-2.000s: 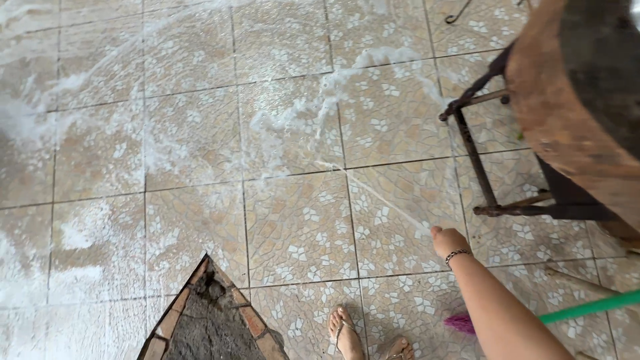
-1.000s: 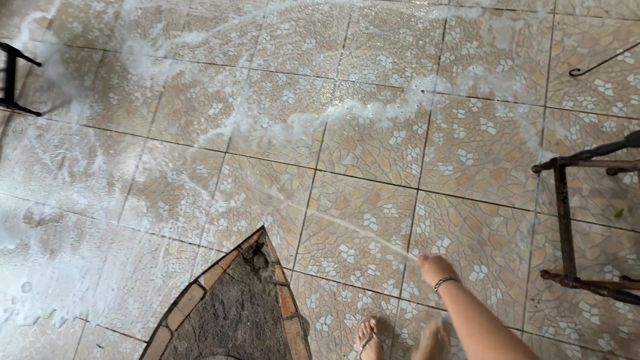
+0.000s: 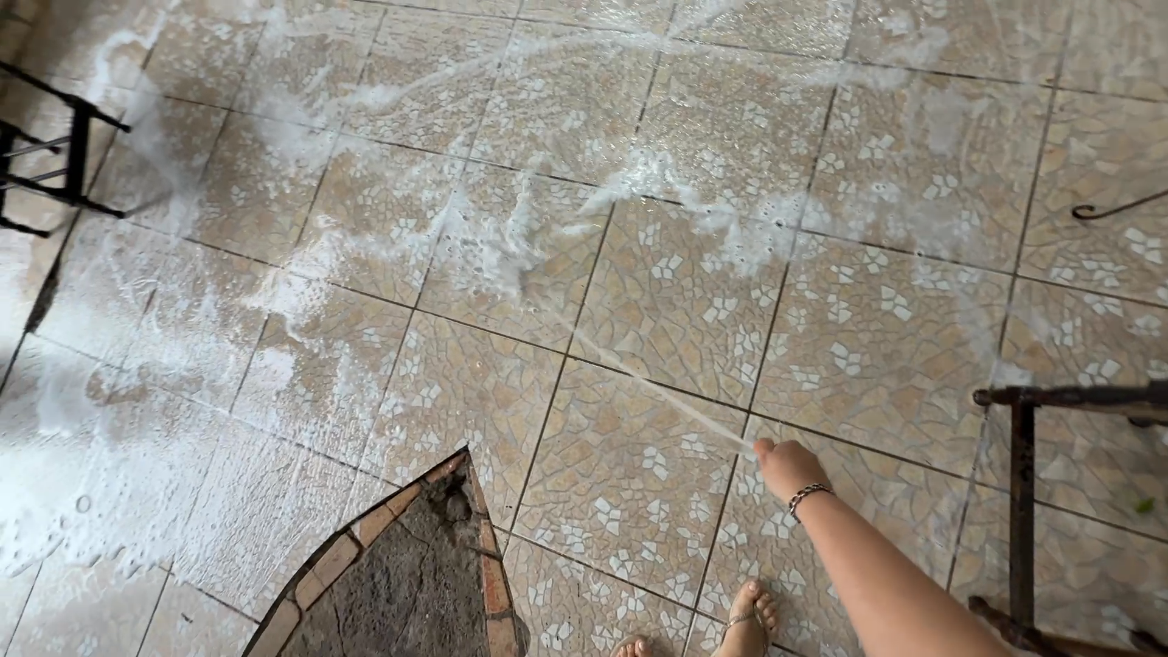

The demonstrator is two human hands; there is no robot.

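My right hand (image 3: 790,467), with a chain bracelet at the wrist, is closed at the lower right of centre. A thin stream of water (image 3: 652,388) leaves it toward the upper left and meets the tiled floor (image 3: 666,319). Whatever the water comes from is hidden in the fist; I cannot make out a hose. White foam (image 3: 497,251) lies around where the stream lands, and more suds spread across the left and upper floor. My left hand is outside the view.
A brick-edged opening (image 3: 493,584) with a rough grey inside lies at the bottom. Dark furniture legs stand at the left (image 3: 78,155) and right (image 3: 1022,502). A curled metal rod (image 3: 1118,207) shows at the right edge. My sandalled foot (image 3: 750,616) is near the bottom edge.
Foam has spread and broken up near where the stream lands. The view has swung left since two seconds ago, so the green pole and purple bristles seen then are out of view.
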